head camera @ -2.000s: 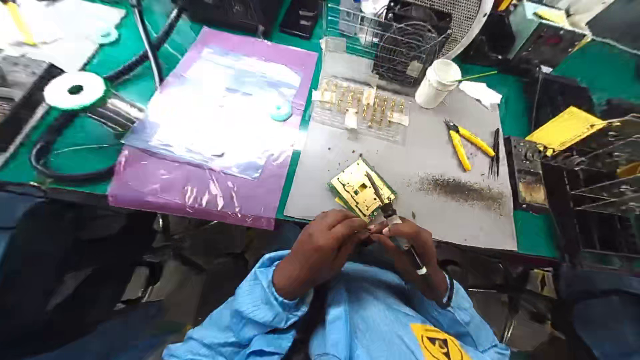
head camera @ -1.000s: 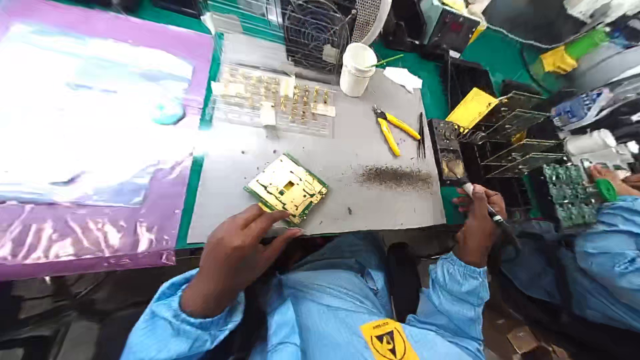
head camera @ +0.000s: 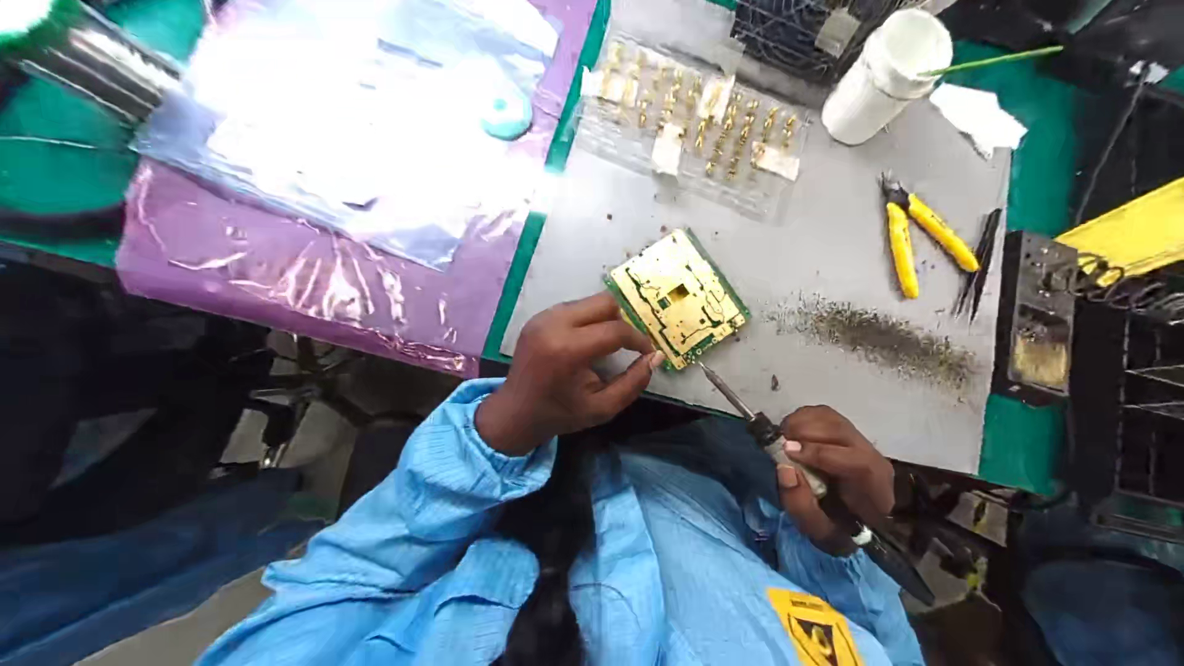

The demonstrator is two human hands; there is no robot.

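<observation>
A gold-and-green circuit board (head camera: 680, 298) lies on the grey mat. My left hand (head camera: 583, 365) pinches its lower left edge near the corner with thumb and fingers. In my right hand (head camera: 837, 472) is a soldering iron (head camera: 731, 391), gripped by its handle, its tip at the board's lower corner; whether it touches is too small to tell. Behind the board lies a clear plastic tray (head camera: 694, 129) with rows of small brass-coloured parts.
Yellow-handled side cutters (head camera: 918, 240), dark tweezers (head camera: 978, 265) and a heap of wire clippings (head camera: 874, 338) lie on the right. A white bottle (head camera: 886, 79) stands at the back. A tip-cleaning box (head camera: 1038, 314) borders the mat; plastic bags on a purple sheet (head camera: 305, 287) cover the left.
My right hand, beside the tip-cleaning box one second ago, has come back left to the board with the soldering iron. My left hand remains at the board. The view has swung.
</observation>
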